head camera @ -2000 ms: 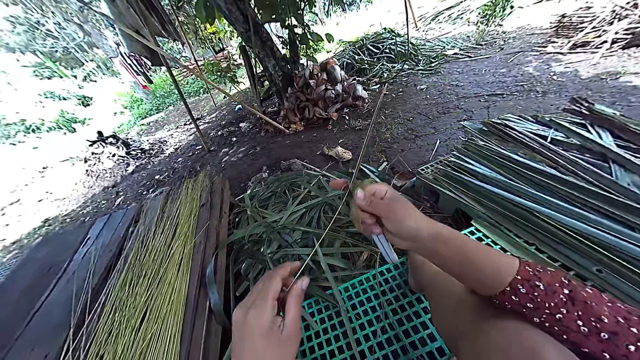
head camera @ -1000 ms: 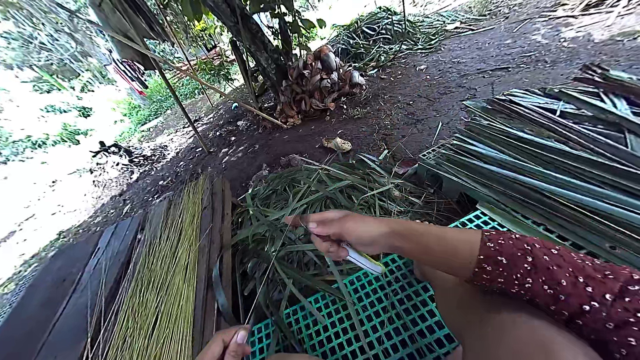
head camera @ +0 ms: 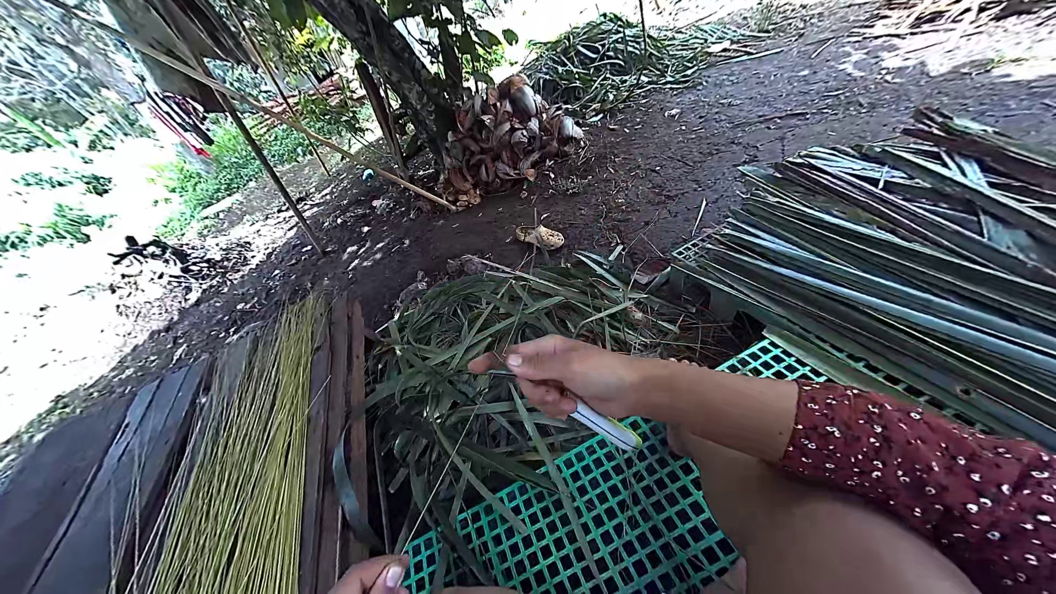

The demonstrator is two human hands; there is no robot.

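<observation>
Near the middle of the view, my right hand (head camera: 565,375) is closed around a knife (head camera: 606,424) with a white handle; a short piece of its blade shows by the index finger. My left hand (head camera: 371,576), partly cut off at the bottom edge, pinches the lower end of a thin palm leaf midrib (head camera: 445,466), which runs up toward the right hand. Green leaf strips (head camera: 462,330) lie heaped behind and below both hands. Many yellow-green midribs (head camera: 247,462) are laid side by side on dark wooden boards (head camera: 330,429) at the left.
A green plastic grid (head camera: 610,511) lies under the hands. Long palm leaves (head camera: 899,272) are stacked at the right. Beyond the heap are a clog shoe (head camera: 540,237) on the soil, coconut husks (head camera: 511,136) by a tree trunk (head camera: 404,74), and a slanting bamboo pole (head camera: 330,148).
Since two seconds ago, my left hand has moved down toward the bottom edge. My right hand has come down from above the leaf heap, still holding the knife.
</observation>
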